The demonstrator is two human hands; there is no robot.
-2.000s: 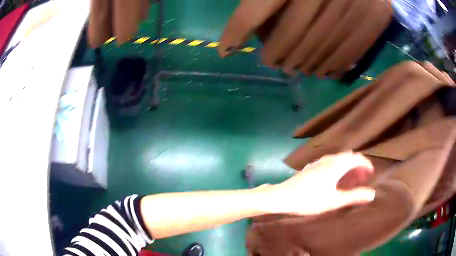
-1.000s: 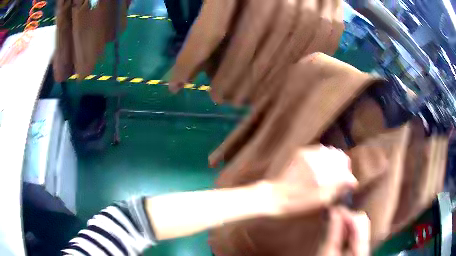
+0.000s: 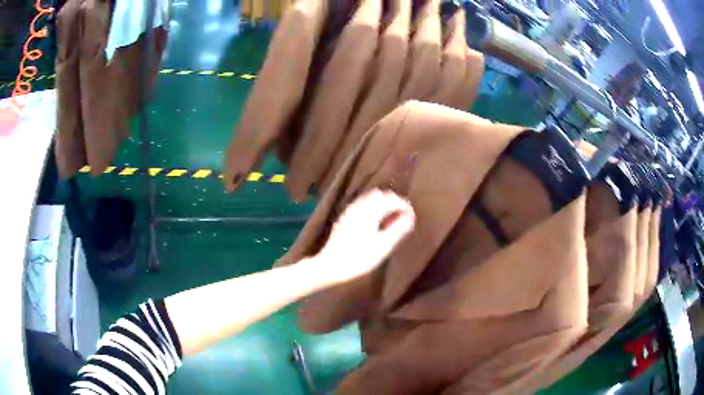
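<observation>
A camel-brown jacket (image 3: 455,208) hangs in front of me, its lapels and dark inner neck area facing up to the right. My left hand (image 3: 370,233) is over the jacket's left front part, with its fingers curled. It is overexposed and blurred, so I cannot tell whether it touches or holds the cloth or anything small. My left forearm, in a striped sleeve, reaches in from the lower left. My right hand is not in view.
More brown jackets hang at the top centre (image 3: 347,85), upper left (image 3: 100,85) and right (image 3: 641,254). A metal rail (image 3: 540,65) runs at upper right. A white table edge (image 3: 31,193), drawer unit (image 3: 58,270) and black bin (image 3: 114,231) are at left.
The view has swung right, so the jacket shows nearer the centre with more of its front. My right hand, seen by the left one a second ago, has left the view.
</observation>
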